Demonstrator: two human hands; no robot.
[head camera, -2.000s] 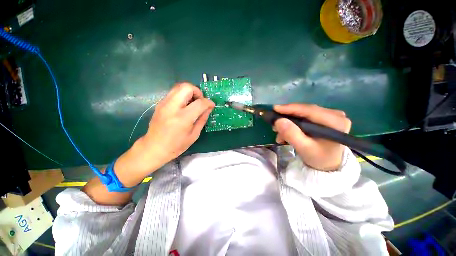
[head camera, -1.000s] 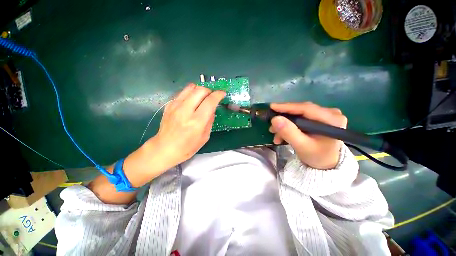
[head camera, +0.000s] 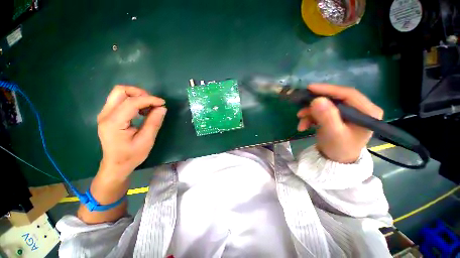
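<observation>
A green circuit board (head camera: 216, 107) lies flat on the dark green mat (head camera: 166, 55), small connectors sticking out at its far edge. No hand touches it. My left hand (head camera: 132, 126) is left of the board, thumb and fingertips pinched together; the solder wire cannot be made out between them. A blue wrist strap (head camera: 101, 204) is on that wrist. My right hand (head camera: 340, 121) is right of the board and holds the black soldering iron (head camera: 360, 117). The iron's tip end is blurred and points left, past the board's far right corner, off the board.
A yellow tub of silvery wire wool (head camera: 330, 17) stands at the far right. A black box with a round pale label (head camera: 405, 14) is beyond it. The blue strap cord (head camera: 43, 143) runs up the left side. Small specks (head camera: 115, 48) lie on the mat. A cardboard piece (head camera: 45, 199) is low left.
My left hand has moved left, away from the board. The soldering iron has lifted off the board and moved right and away from me. The view has shifted, with the board slightly further left.
</observation>
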